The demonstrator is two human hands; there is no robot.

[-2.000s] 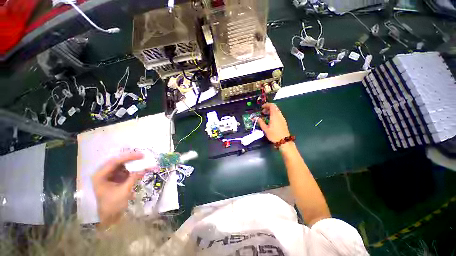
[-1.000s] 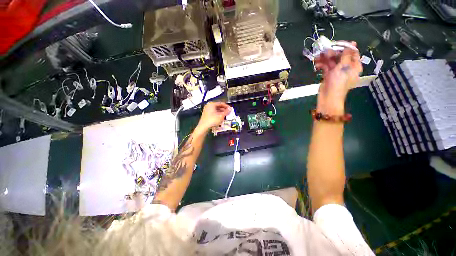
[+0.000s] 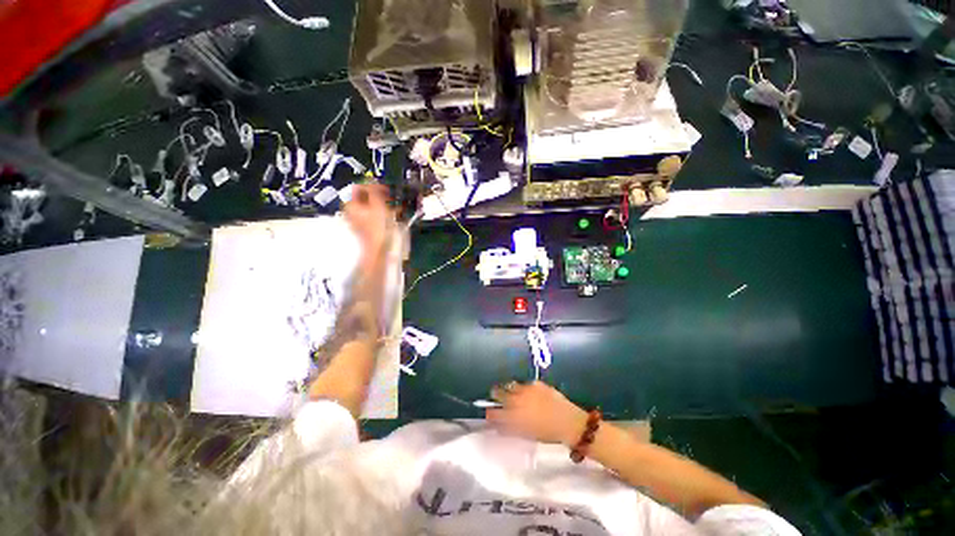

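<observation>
The black test fixture (image 3: 555, 309) carries a white clamp block (image 3: 513, 262), a green circuit board (image 3: 590, 265) and a red switch (image 3: 520, 305). A yellow-black component (image 3: 534, 277) sits at the clamp block, and a white corded unit (image 3: 538, 345) runs from it toward me. My right hand (image 3: 532, 410) is low near the mat's front edge beside the cord; its fingers are blurred and I cannot tell whether it holds the cord. My left hand (image 3: 372, 215) is blurred at the shelf edge, near the waiting units (image 3: 298, 165); its grip cannot be told.
A white sheet (image 3: 241, 314) at left holds a pile of corded pieces. Another white sheet (image 3: 89, 314) lies farther left. Covered instruments (image 3: 602, 157) stand behind the fixture. A yellow wire (image 3: 461, 246) loops left of it. Stacked trays (image 3: 916, 277) stand far right.
My left hand has left the clamp block and moved left to the shelf edge. My right hand has come down from the right shelf to the mat's front edge. The view has shifted.
</observation>
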